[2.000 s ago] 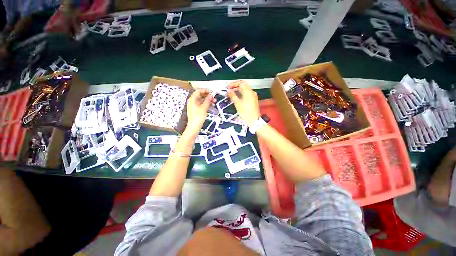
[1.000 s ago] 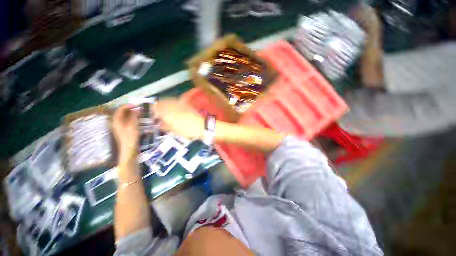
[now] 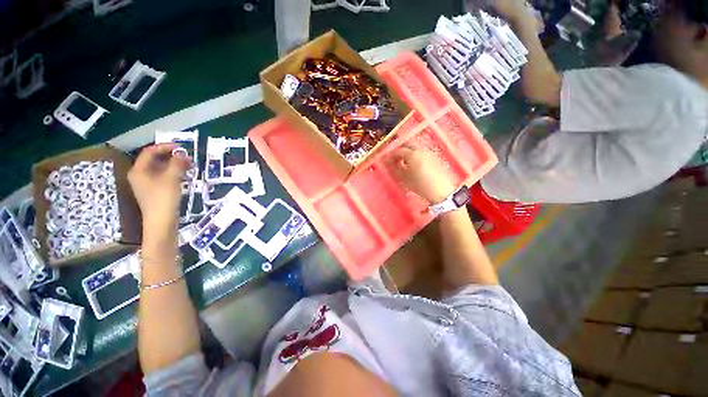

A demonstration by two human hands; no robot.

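Observation:
My left hand (image 3: 157, 180) is raised just right of the box of white rings, with a small white round part (image 3: 180, 153) at its pinched fingertips. A white housing frame (image 3: 177, 137) lies just behind those fingers. My right hand (image 3: 423, 172) is down in a compartment of the salmon-red tray (image 3: 334, 225), its fingertips low among the tiny parts; whether it holds one cannot be told. More white housing frames (image 3: 225, 225) lie overlapping on the green bench between my left hand and the tray.
A small cardboard box (image 3: 128, 186) holds white rings. A taller cardboard box (image 3: 307, 128) of amber-and-dark parts stands on the tray. Loose housings (image 3: 58, 329) are heaped left; stacked ones (image 3: 477, 62) stand beyond the tray. A neighbour's sleeve (image 3: 602, 132) is at right. Two frames (image 3: 138, 85) lie farther back.
The view has turned right, so the bench things appear farther left. My right hand has moved away from my left hand and into the tray. My left hand stays beside the ring box.

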